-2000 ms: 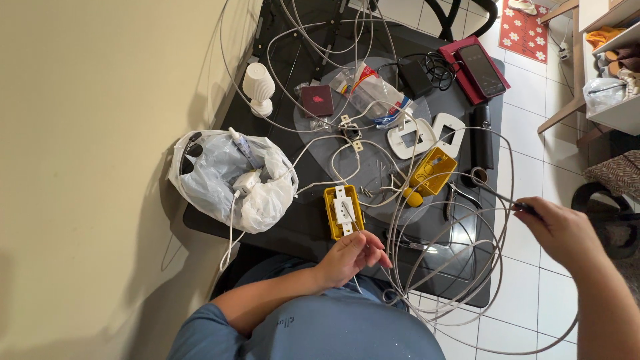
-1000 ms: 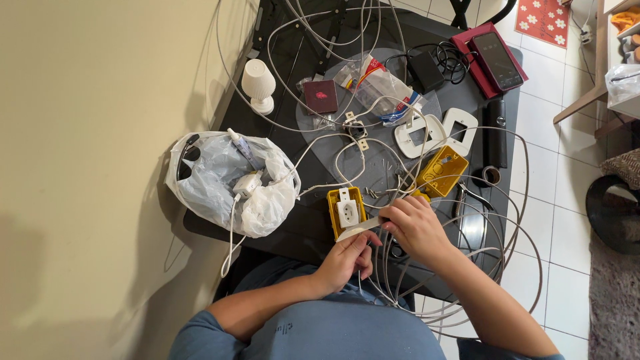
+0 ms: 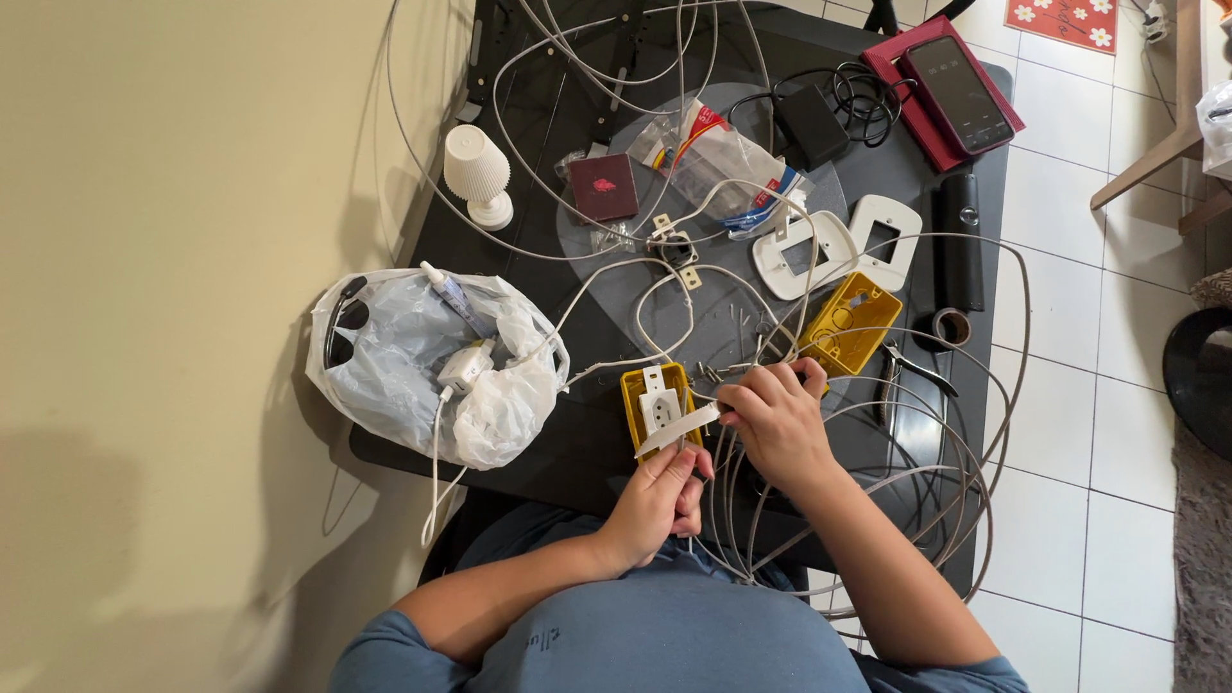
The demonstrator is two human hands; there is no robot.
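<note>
My left hand (image 3: pixel 662 500) pinches a thin grey cable close to the front edge of a yellow electrical box (image 3: pixel 631 409). A white power socket module (image 3: pixel 660 408) sits in that box. My right hand (image 3: pixel 784 419) grips one end of a flat white strip (image 3: pixel 680 430), which slants across the box's front and meets the cable near my left fingertips. Whether the strip is tape or stiff plastic, I cannot tell. Behind my right hand lies a second yellow box (image 3: pixel 852 324), with two white cover plates (image 3: pixel 890 243) beyond it. Loose screws (image 3: pixel 712 372) lie between the boxes.
Cable loops (image 3: pixel 962 481) spread over the table's right side and past its edge. Nippers (image 3: pixel 890 385), a tape roll (image 3: pixel 951 327) and a black case (image 3: pixel 960 241) lie at right. A plastic bag (image 3: pixel 385 409) and small white lamp (image 3: pixel 476 173) stand at left; a phone (image 3: pixel 958 96) is far right.
My right hand has moved left from the outer cable loops to the front of the socket box. It now holds the white strip. My left hand has stayed near the box.
</note>
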